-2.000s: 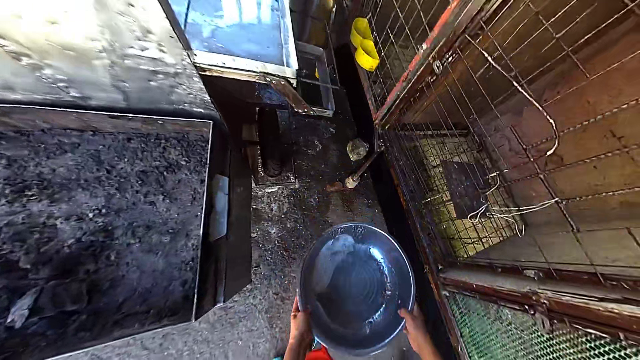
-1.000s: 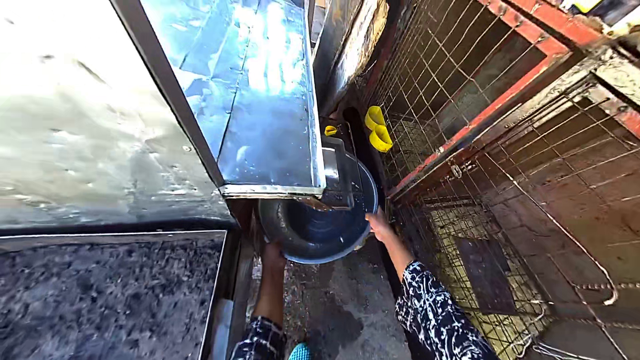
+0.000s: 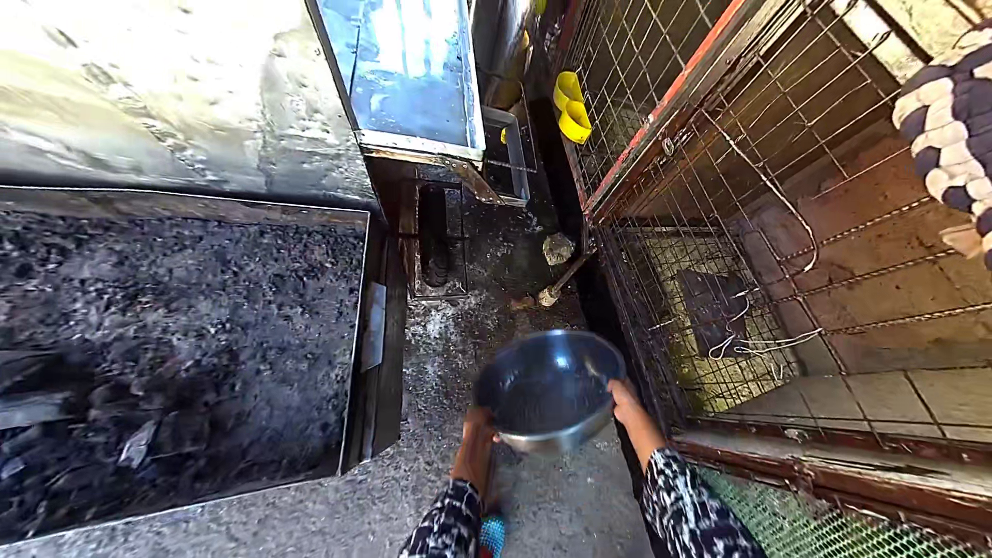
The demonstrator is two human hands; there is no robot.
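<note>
A round metal basin [image 3: 550,387] is held up over the concrete floor, tilted, and its inside looks dark and bare. My left hand [image 3: 478,430] grips its left rim. On the opposite side my right hand [image 3: 626,399] has hold of the rim, thumb on top. Both sleeves are patterned black and white. Beyond the basin lie a stick with a clumped end [image 3: 550,296] and a stone-like lump [image 3: 558,249].
A large tray of dark ash-like material [image 3: 178,341] fills the left, below a metal wall. Wire-mesh cages [image 3: 775,256] line the right, with yellow cups [image 3: 572,108] hung on them. A metal-topped table [image 3: 411,93] and a grey crate [image 3: 508,155] stand ahead.
The basin, which was beside the metal-topped table over the crate a second ago, has come back toward me in both hands. The view has shifted too, showing the stick and lump again.
</note>
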